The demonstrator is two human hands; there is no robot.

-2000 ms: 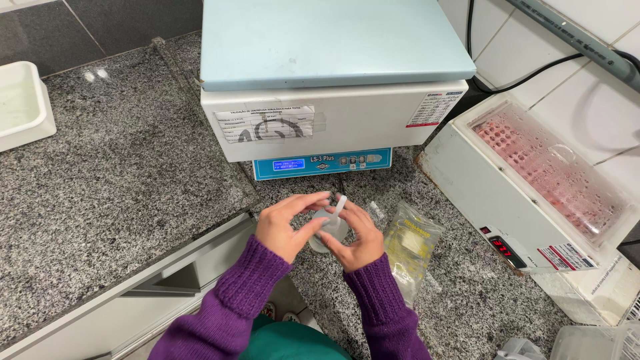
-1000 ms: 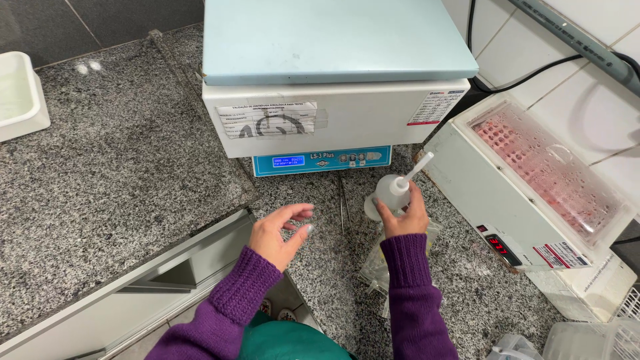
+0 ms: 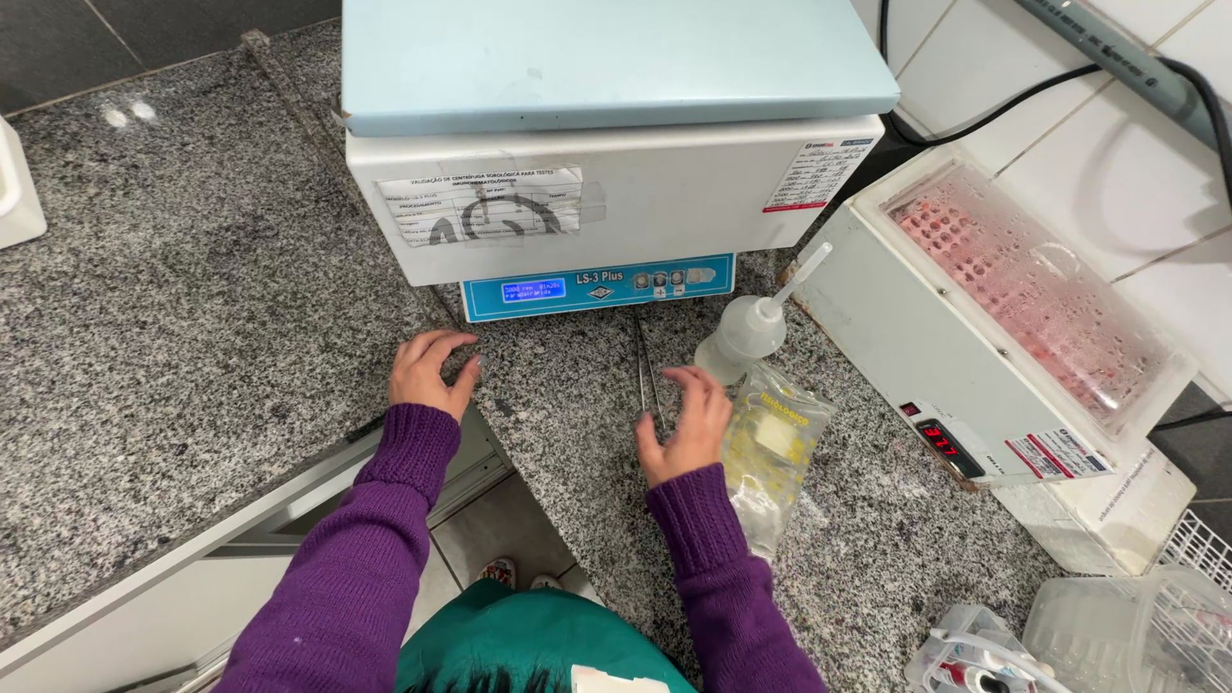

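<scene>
My left hand (image 3: 431,373) is over the granite counter, fingers apart, holding nothing. Over the counter on the right, my right hand (image 3: 687,423) is also apart-fingered and holds nothing, close beside metal tweezers (image 3: 647,371) and a clear plastic saline bag (image 3: 773,443) with yellow print. A translucent plastic wash bottle (image 3: 751,329) with an upward spout stands behind the bag. Above both hands is a white benchtop centrifuge (image 3: 616,197) with a light blue lid (image 3: 616,63), shut, and a blue control panel (image 3: 599,288) with a lit display.
At right sits a heating block or bath (image 3: 948,327) with a clear, droplet-covered lid over reddish racks. Clear plastic containers (image 3: 1107,626) and small tubes are at the lower right. A white tray (image 3: 14,188) is at the left edge. Black cables run along the tiled wall.
The wash bottle was between both hands, then in my right hand; now it stands on the counter, released. My right hand has come back toward me, and the tweezers show plainly.
</scene>
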